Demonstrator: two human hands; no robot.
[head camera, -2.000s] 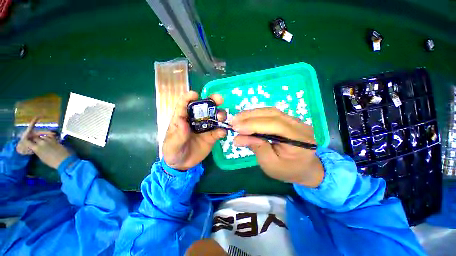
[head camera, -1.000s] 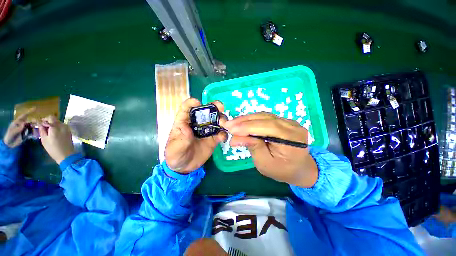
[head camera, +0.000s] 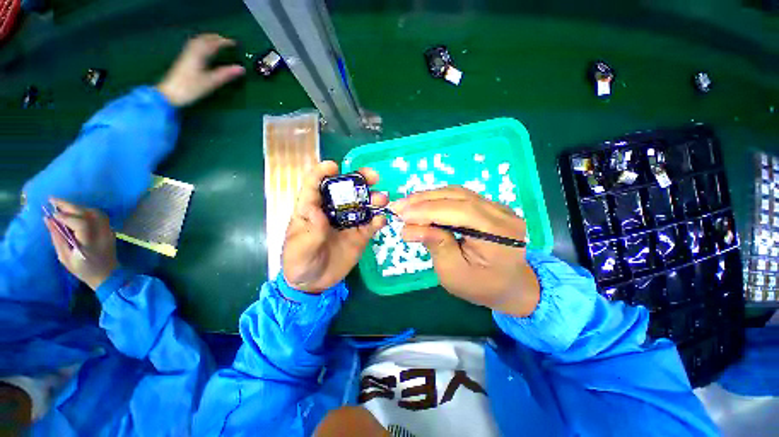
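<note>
My left hand (head camera: 318, 243) holds a black rounded-square device housing (head camera: 345, 201) with silvery-white and metal parts inside, its open side up. My right hand (head camera: 470, 247) grips slim black tweezers (head camera: 478, 235); their metal tip is at the right edge of the housing. Whether the tip grips a small part cannot be told. Behind both hands lies a green tray (head camera: 536, 183) with many loose white pieces (head camera: 414, 256). An adhesive strip sheet (head camera: 291, 154) with tan-orange stripes lies left of the tray, partly behind my left hand.
A black blister tray (head camera: 649, 230) with a few assemblies is at the right, a pocket tray (head camera: 763, 230) beyond it. Spare assemblies (head camera: 439, 64) lie on the green surface. A metal upright (head camera: 312, 60) stands at the back. A neighbour's hand (head camera: 198, 72) reaches over at left, near a pale sheet (head camera: 162, 213).
The neighbour's arm has reached forward toward an assembly near the upright. The spare assemblies at the back have shifted left. The housing and my hands have moved only slightly.
</note>
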